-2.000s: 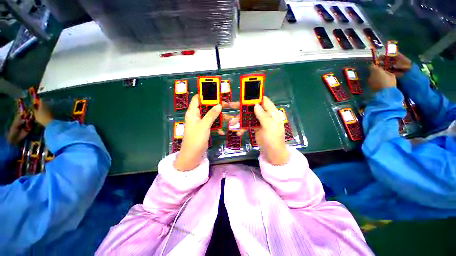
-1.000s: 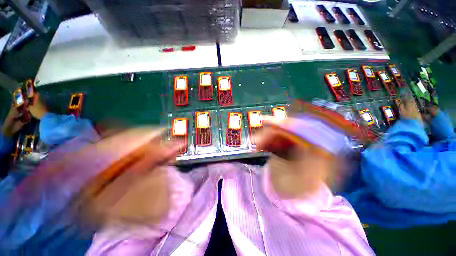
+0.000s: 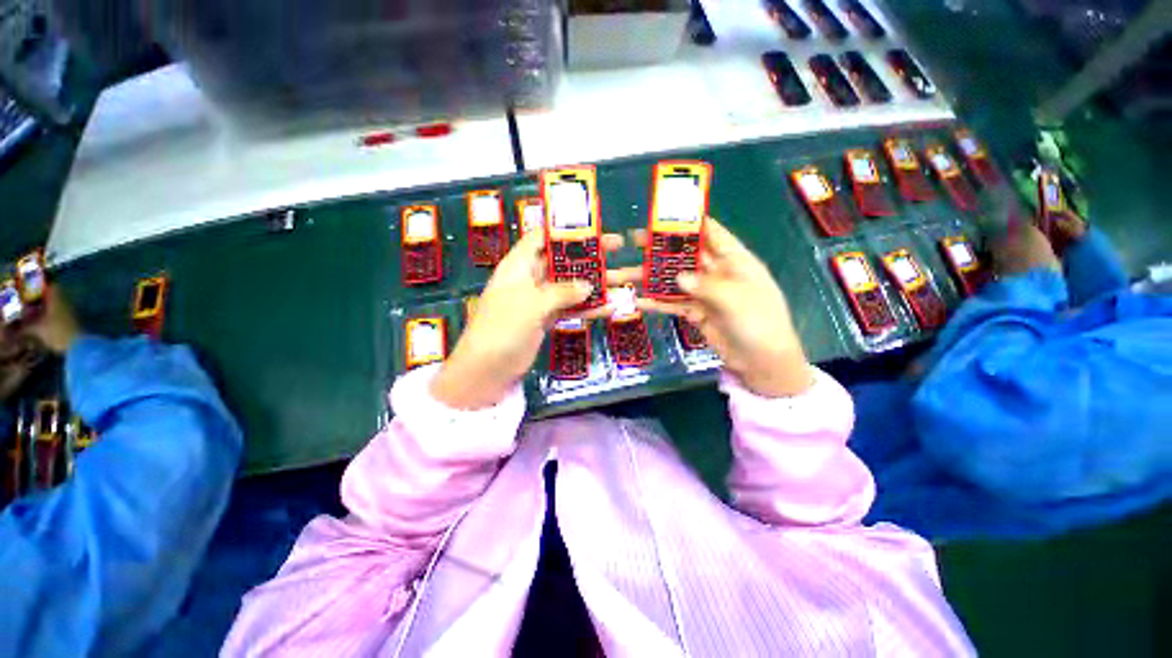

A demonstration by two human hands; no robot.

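My left hand (image 3: 512, 321) holds an upright keypad phone (image 3: 572, 238), red with an orange-yellow rim, its screen lit white. My right hand (image 3: 739, 309) holds a second such phone (image 3: 675, 231), also with a lit screen. Both thumbs lie on the lower keypads, and the fingertips nearly meet between the phones. Beneath and behind my hands, a clear blister tray (image 3: 399, 309) on the green bench holds several phones in two rows, such as a lit one (image 3: 422, 244) at its back left. My hands hide some of them.
At the right, a blue-sleeved person (image 3: 1028, 386) works by another tray of lit phones (image 3: 864, 293). At the left, another blue sleeve (image 3: 142, 424) and a dark-screened phone (image 3: 150, 305). Behind stand stacked trays (image 3: 373, 64), small red parts (image 3: 433, 130) and dark phones (image 3: 833, 80) on the white strip (image 3: 668, 109).
My hands swung apart in a blur, then came back together in front of me. The held phones' screens were dark two seconds ago and the held ones now are lit. The view has shifted slightly.
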